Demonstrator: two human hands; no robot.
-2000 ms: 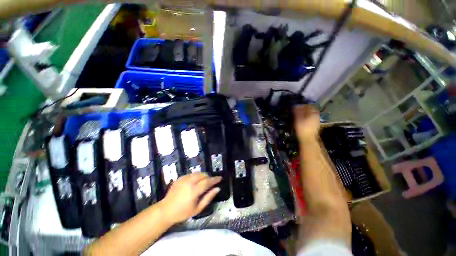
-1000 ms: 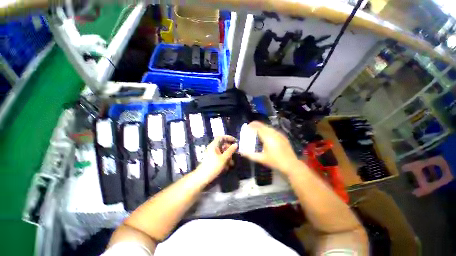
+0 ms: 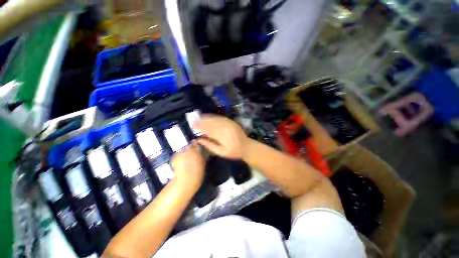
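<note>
Long black housings (image 3: 104, 194) lie side by side in a slanting row, most with a silver-white plate in the upper half and a smaller cut-out plate lower down. My right hand (image 3: 224, 136) is over the right part of the row, its fingers around the edge of a white metal plate (image 3: 193, 121) at a housing's upper end. My left hand (image 3: 188, 164) is curled just below it, fingertips close to the right hand's. Whether it pinches something small is blurred. The housings under both hands are partly hidden.
A large black molded cover (image 3: 163, 113) lies behind the row, with blue bins (image 3: 132, 85) beyond. Dark tangled parts (image 3: 261, 80) are behind right. A red bag or tray (image 3: 304, 146) and open cardboard boxes (image 3: 360, 133) stand right; a pink stool (image 3: 408, 112) is farther off.
The view has swung, shifting the bench left and tilting the row. Over two seconds my right hand has come from right of the bench to the row with a white plate; both hands are now close together.
</note>
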